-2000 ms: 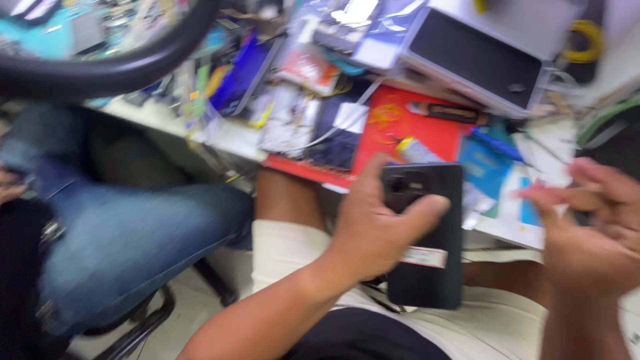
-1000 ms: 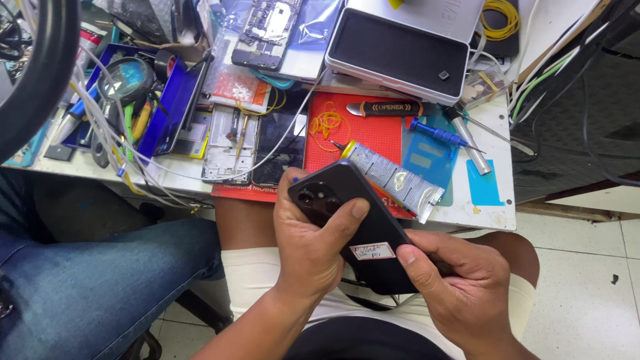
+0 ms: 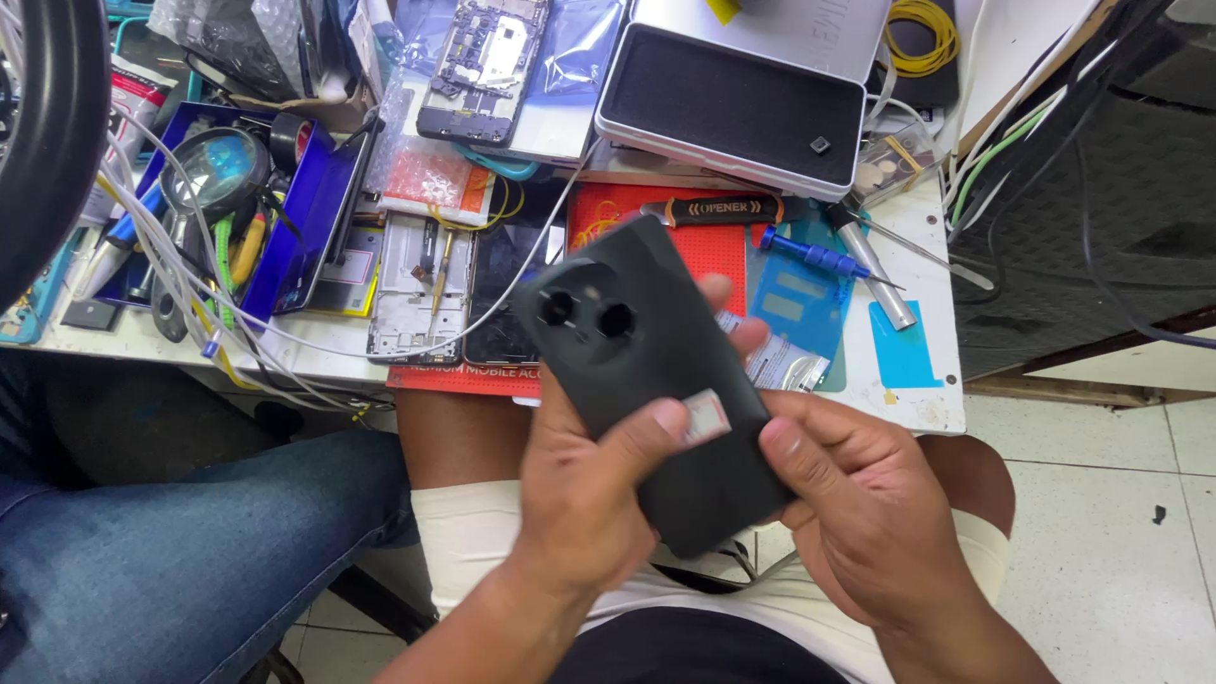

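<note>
A black smartphone [image 3: 655, 380], back side up and tilted, is held above my lap by both hands. Its back has a round camera area and a small label bearing writing. My left hand [image 3: 594, 484] grips the phone's left side, with the thumb lying across the back near the label and fingertips showing past the far edge. At the lower right edge, my right hand [image 3: 855, 494] pinches the phone between thumb and fingers. The phone's screen side is hidden.
On the bench lie a red mat [image 3: 655, 204], an opener tool [image 3: 722, 209], a blue screwdriver [image 3: 822, 256], an open metal case [image 3: 731, 104], a disassembled phone [image 3: 484, 71] and a blue tool tray [image 3: 318, 228]. White cables [image 3: 180, 256] hang at the left. Another person's jeans-clad leg [image 3: 209, 551] is beside me.
Two seconds ago my right hand was apart from the phone; since then it has taken hold of the phone's lower right edge. The phone is now tilted more steeply than one second ago.
</note>
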